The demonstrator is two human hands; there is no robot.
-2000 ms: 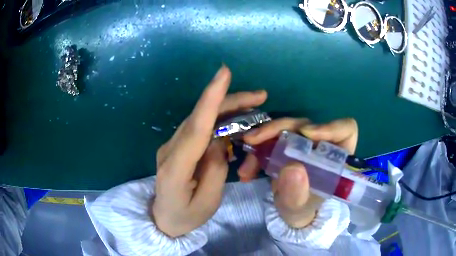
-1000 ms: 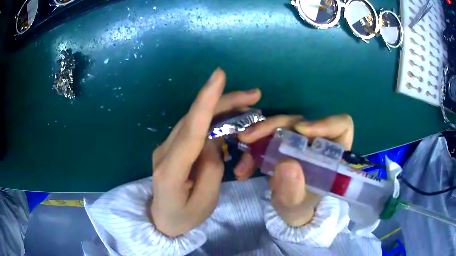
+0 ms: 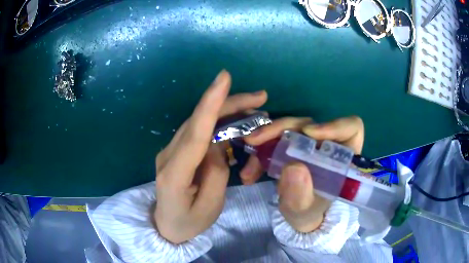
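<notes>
My left hand [image 3: 193, 169] is bare and holds a silver watch case [image 3: 242, 127] on edge between its fingers, its shiny rim facing me. A small orange-gold flex cable [image 3: 231, 154] hangs below the case. My right hand [image 3: 303, 185] grips a fat clear glue syringe [image 3: 329, 169] with red-pink contents, a red band and a green-wrapped rear end. The syringe's red front end points at the case's lower side. The needle tip is too small to tell, and whether it touches the case cannot be told. Right fingertips are at the case's right end.
A heap of small metal parts [image 3: 66, 76] lies at left on the green mat [image 3: 154, 77]. Three watch cases [image 3: 372, 19] lie at the upper right beside a white parts plate [image 3: 434, 56] with tweezers on it. A dark tray [image 3: 77, 11] is at the upper left. An air hose [image 3: 439, 222] trails right.
Both hands, with the case and syringe, have shifted slightly left in the picture, mostly between the two earlier frames. The case is tilted a little differently. The grips are unchanged.
</notes>
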